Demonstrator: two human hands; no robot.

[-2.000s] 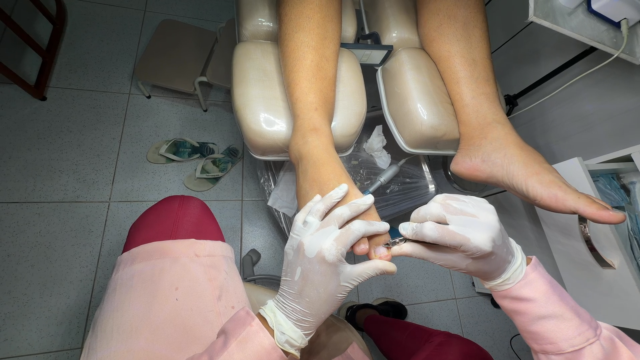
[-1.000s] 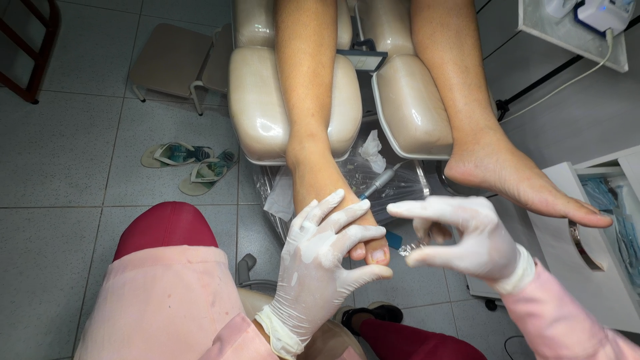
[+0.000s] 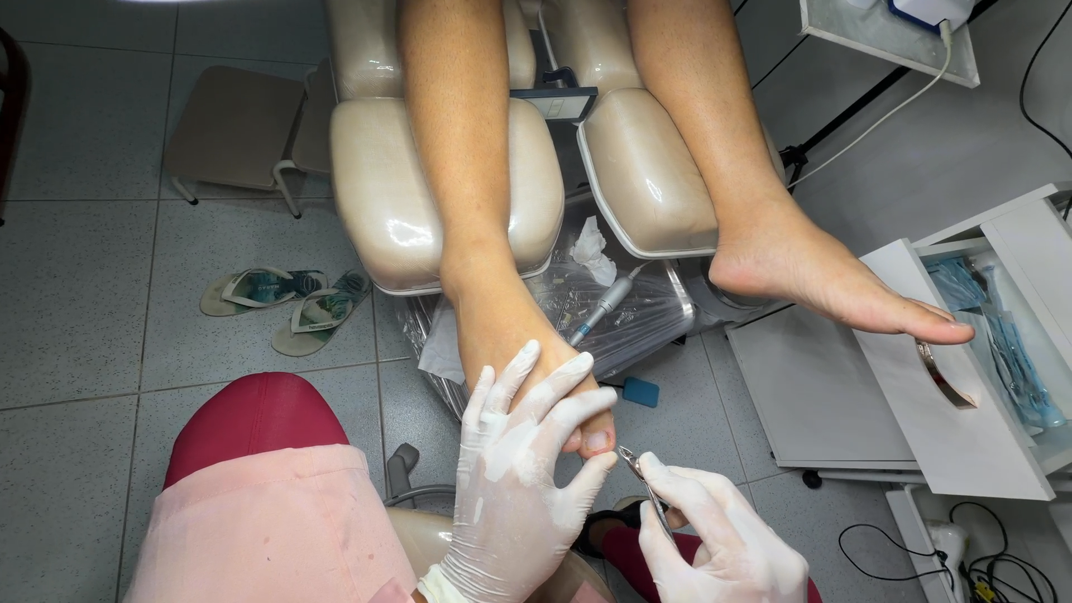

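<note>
My left hand [image 3: 523, 469], in a white glove, lies over the toes of a person's foot [image 3: 494, 318], its fingers spread across the top and its thumb beside the big toe [image 3: 598, 440]. In my right hand [image 3: 720, 536], also gloved, are metal nippers [image 3: 646, 490]. Their tips point up and left, close to the big toe; whether they touch it I cannot tell. The other bare foot [image 3: 825, 272] rests apart at the right, beyond the padded leg rest [image 3: 653, 180].
Below the leg rests, a plastic-covered tray [image 3: 662, 314] holds a pen-like handpiece [image 3: 605, 306] and crumpled tissue [image 3: 593, 251]. An open drawer [image 3: 946, 377] with blue packets stands right. Flip-flops [image 3: 314, 314] and a stool [image 3: 239, 126] are on the left floor. Cables [image 3: 1005, 565] lie lower right.
My right hand was at the big toe, then drew away to the right; now it is lower, with the nippers pointing up at the toe. My left hand has stayed on the foot.
</note>
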